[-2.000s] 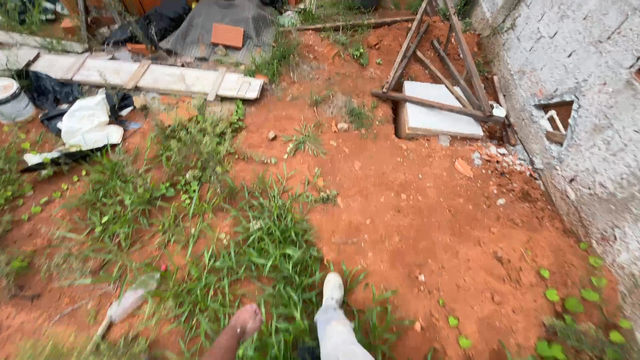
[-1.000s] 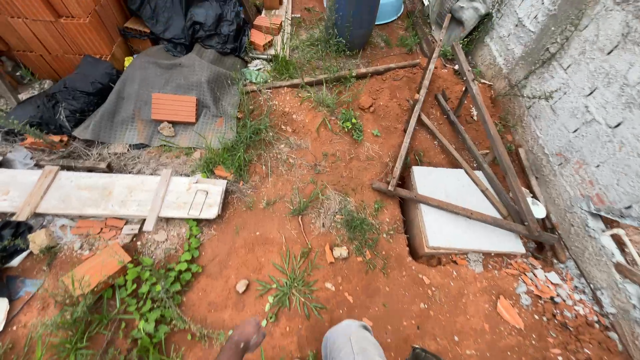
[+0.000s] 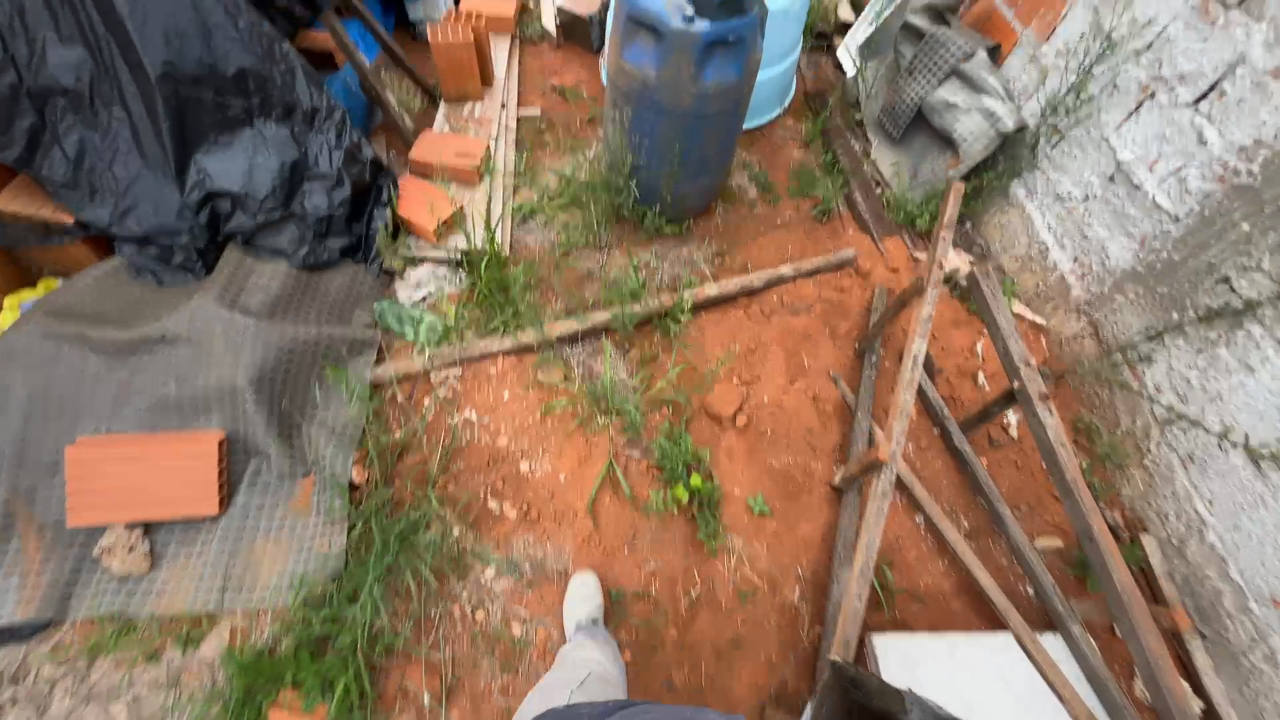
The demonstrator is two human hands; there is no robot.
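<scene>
Neither my left hand nor my right hand is in view. A light-coloured boot below a light trouser leg stands on the red soil at the bottom centre. To its right, long wooden boards lie crossed and nailed together, partly over a white slab. The end of a dark, rough object shows at the bottom edge; I cannot tell what it is or whether a hand holds it. A wooden pole lies across the ground ahead.
A blue plastic barrel stands ahead beside a light blue container. Left are a hollow clay brick on grey mesh sheeting, black plastic sheeting and more bricks. A rough plastered wall runs along the right.
The view has moved forward over the ground, towards the barrel. The hand or bare skin seen low in the earlier frame is out of view. The dark object has appeared at the bottom edge.
</scene>
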